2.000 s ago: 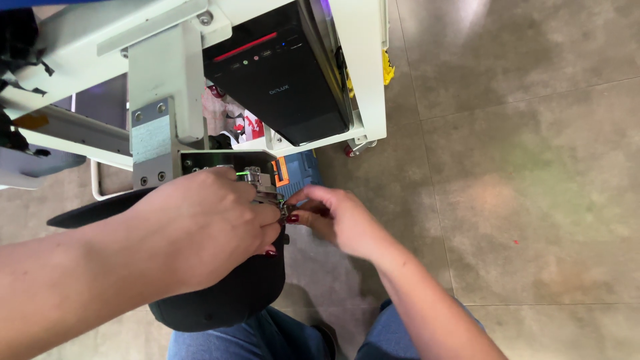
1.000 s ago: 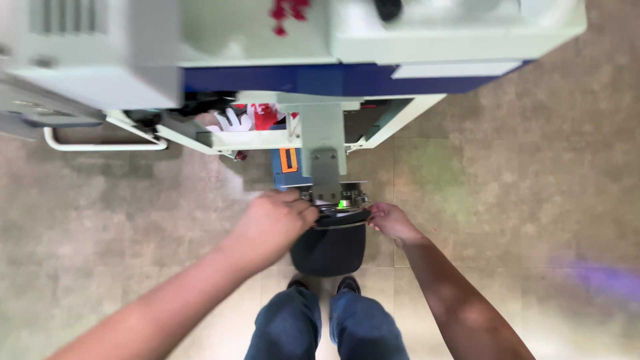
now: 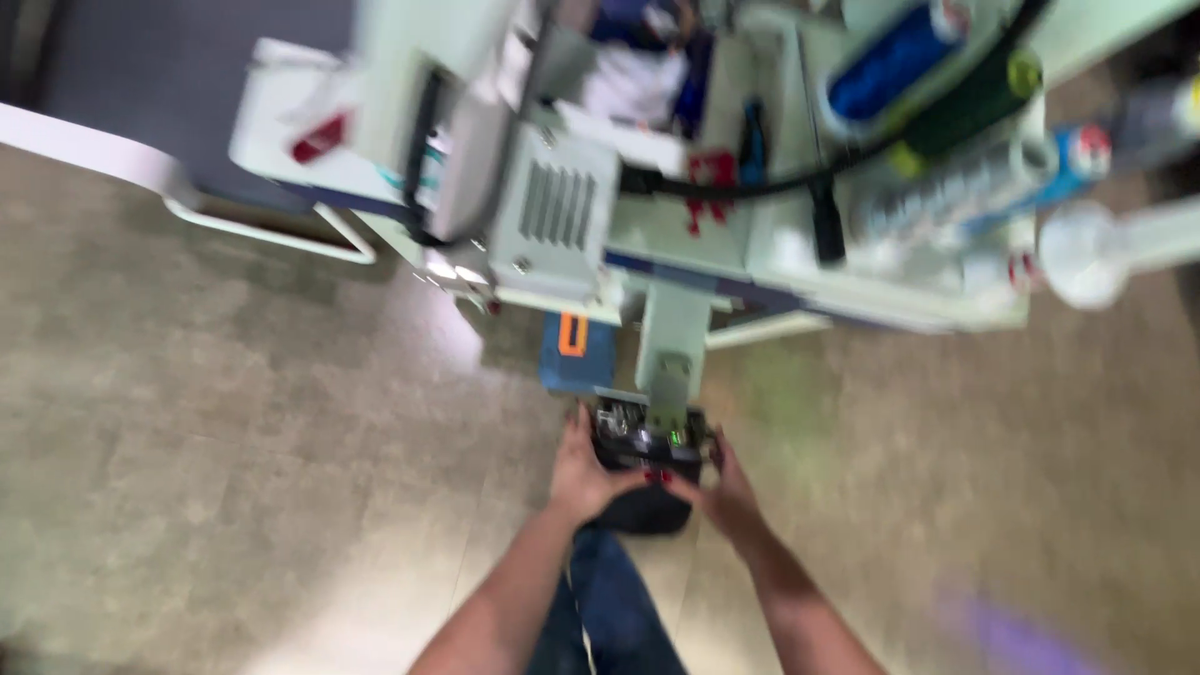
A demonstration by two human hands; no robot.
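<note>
A black cap [image 3: 647, 511] sits on a metal cap frame [image 3: 623, 419], which is at the end of a pale green bracket [image 3: 677, 323] below the machine table. My left hand [image 3: 583, 473] grips the left side of the cap and frame, its thumb across the front. On the opposite side, my right hand [image 3: 727, 487] holds the cap and frame in the same way. Both thumbs, with red nails, nearly meet at the middle of the cap. A small green light shows on the frame. The fingers behind the frame are partly hidden, and the picture is blurred.
Above my hands is the machine table's edge [image 3: 844, 314], with a vented grey housing [image 3: 555, 225] over it. A blue thread cone [image 3: 895, 66] and other cones stand at upper right, near a black cable [image 3: 750, 192]. A blue case [image 3: 577, 361] with an orange part lies below.
The view has swung far, bringing the thread cones into sight. My hands have moved from the frame's small parts to either side of the cap, thumbs at its front.
</note>
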